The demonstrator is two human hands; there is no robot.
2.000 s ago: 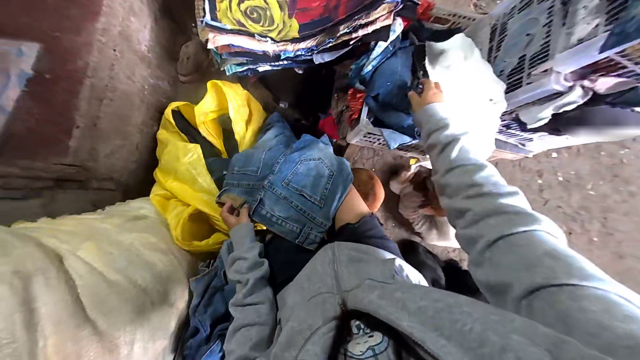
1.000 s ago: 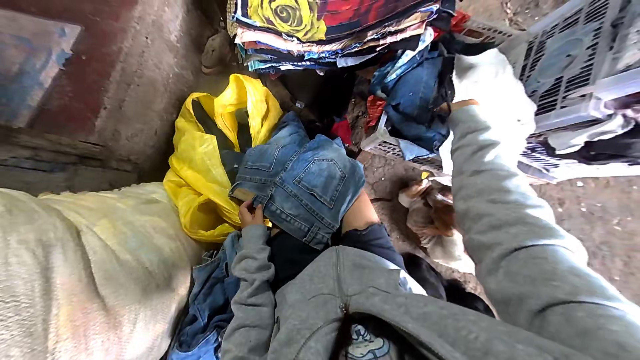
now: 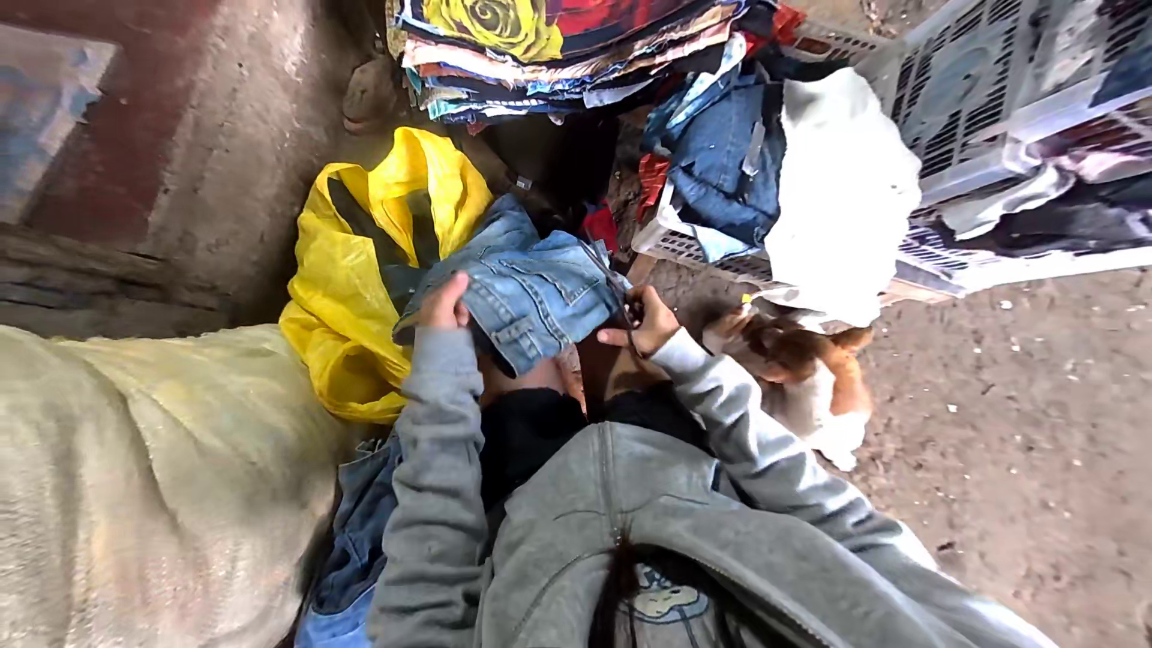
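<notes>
A piece of blue denim clothing (image 3: 549, 297), with a back pocket, belt loops and seams showing, lies across my lap. My left hand (image 3: 445, 304) grips its left edge, the thumb on top and most fingers hidden. At its right edge my right hand (image 3: 643, 322) holds a slender dark tool (image 3: 605, 270), which looks like scissors; its blades run along the cloth. Just left of the denim stands a yellow plastic bag (image 3: 346, 297) with dark cloth inside. More denim (image 3: 360, 522) lies low beside my left sleeve.
A stack of printed cloth (image 3: 567, 63) is ahead. Denim scraps (image 3: 729, 162) and white cloth (image 3: 837, 189) cover a plastic crate (image 3: 697, 247). Other crates (image 3: 963, 90) stand at right. A brown and white animal (image 3: 810, 369) is near my right forearm. A large pale sack (image 3: 162, 468) fills the lower left.
My right hand has come back from the denim scraps by the white cloth to the denim on my lap, with the dark tool now visible in it. My left hand stays at the denim's left edge.
</notes>
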